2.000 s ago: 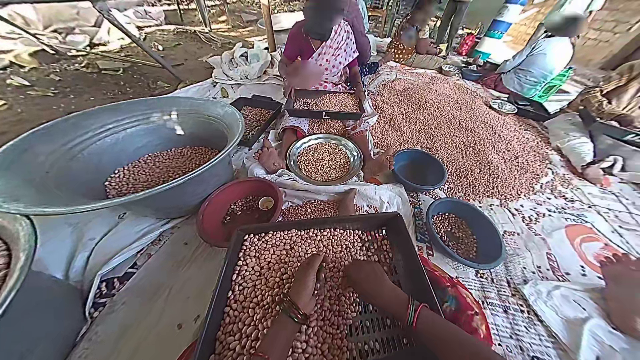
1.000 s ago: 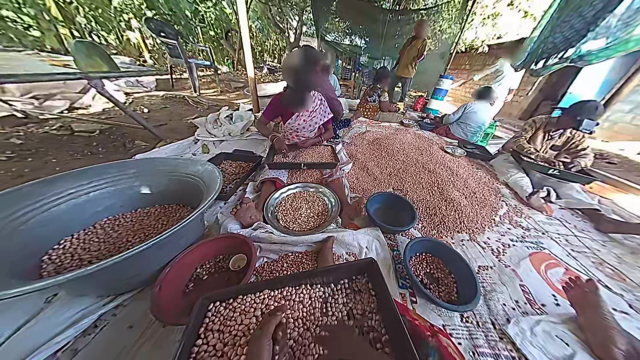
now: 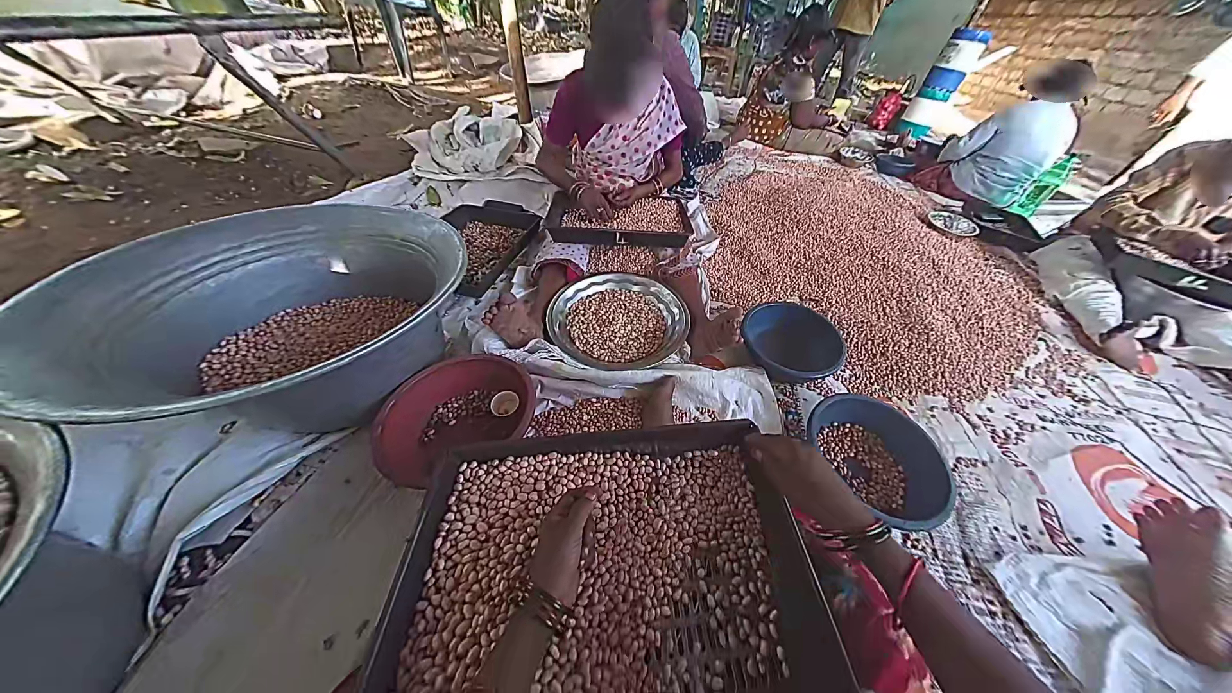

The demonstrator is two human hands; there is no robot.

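A black slotted plastic tray [image 3: 597, 445] of shelled nuts or beans, pinkish brown, lies in front of me. My left hand [image 3: 565, 547], with bangles at the wrist, rests on the nuts left of the middle, fingers curled; whether it holds any cannot be told. At the tray's far right corner is my right hand [image 3: 804, 474], gripping the rim. Slots show through the nuts at the tray's lower right. Just beyond the tray stand a red bowl [image 3: 399, 423] with some nuts and a small cup in it, and a blue-grey bowl [image 3: 929, 452] partly filled with nuts.
A large metal basin [image 3: 115, 318] of nuts stands at left. Ahead, a person [image 3: 626, 144] works at another tray behind a steel bowl [image 3: 563, 332] of nuts. An empty blue bowl [image 3: 791, 339] sits beside a big nut heap [image 3: 866, 279]. Several other people sit beyond.
My right hand has moved from the nuts inside the tray to its far right corner. My left hand is still over the nuts. The view tilted up and back down.
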